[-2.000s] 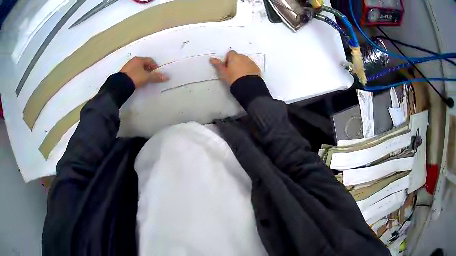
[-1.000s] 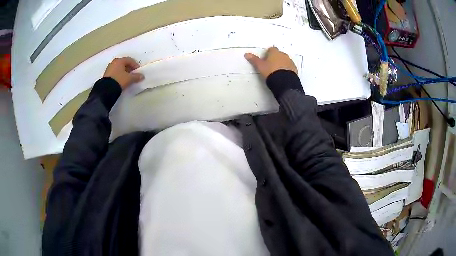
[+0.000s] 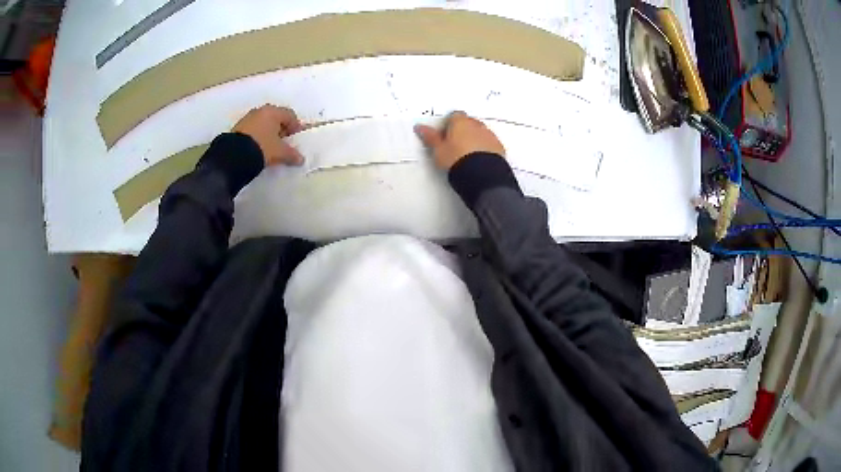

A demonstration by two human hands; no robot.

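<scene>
A curved white interlining strip (image 3: 360, 143) lies on the white table in front of me, hard to tell from the tabletop. My left hand (image 3: 268, 135) holds its left part, with the thumb on the strip and the fingers at its upper edge. My right hand (image 3: 465, 141) holds it further right in the same way. A khaki waistband piece (image 3: 159, 181) shows left of my left hand; the rest of it is hidden by my arm and the white strip. A longer khaki waistband piece (image 3: 341, 35) lies flat beyond my hands.
A steam iron (image 3: 653, 69) rests on a dark pad at the far right. Blue hoses and cables (image 3: 738, 147) and a red box-shaped device (image 3: 765, 111) are beyond the right edge. A steel ruler (image 3: 138, 35) lies far left. Layered cut strips (image 3: 705, 380) are lower right.
The view has shifted, so more of the table's far side and the whole iron show. My hands moved apart along the white strip, then my right hand came back closer to my left.
</scene>
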